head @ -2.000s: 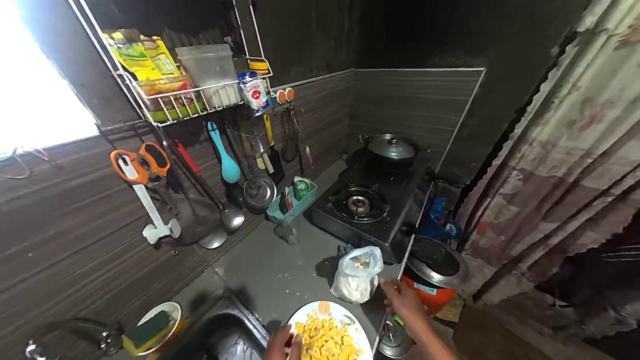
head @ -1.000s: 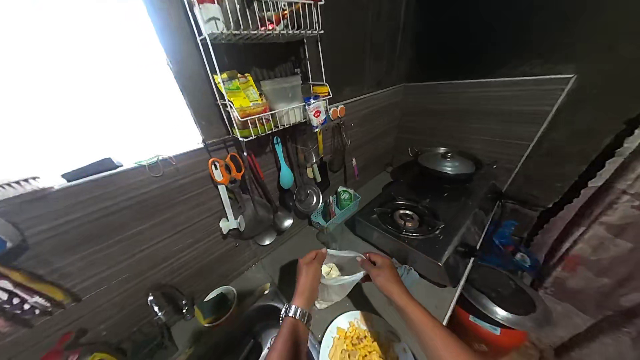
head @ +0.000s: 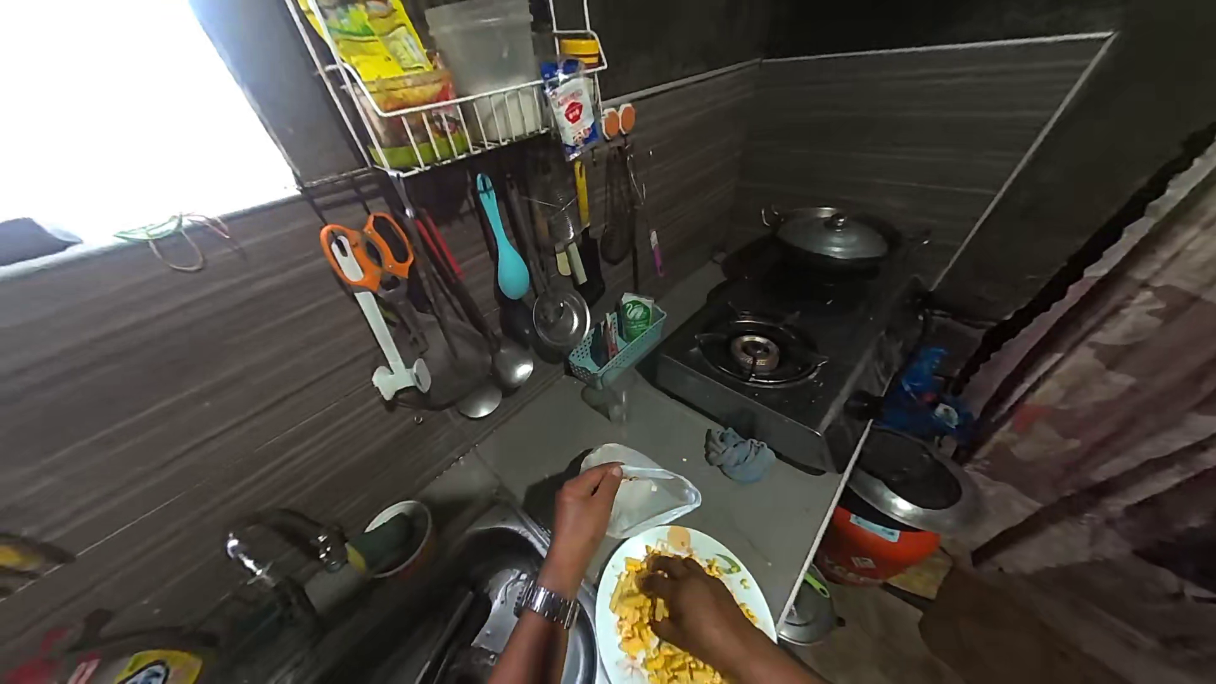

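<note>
My left hand [head: 587, 508], with a metal watch on the wrist, pinches the rim of a translucent plastic bag [head: 651, 499] over the grey counter. A little whitish stuff shows inside the bag. Below and to the right, my right hand [head: 692, 603] reaches down onto a white plate [head: 755, 594] with a printed pattern, its fingers in the yellow chopped pieces [head: 632, 603] heaped there. Whether those fingers grip any pieces is hidden. The bag's lower edge is close to the plate's upper rim.
A steel sink [head: 570, 655] lies left of the plate. Behind the counter stand a gas stove [head: 741, 408] with a lidded pan [head: 831, 237] and a blue basket [head: 622, 356]. A grey cloth [head: 739, 456] lies by the stove. An orange pot [head: 869, 551] is at the right.
My right hand has left the bag's rim, which both hands held a second ago, and moved down into the yellow pieces. My left hand still holds the bag.
</note>
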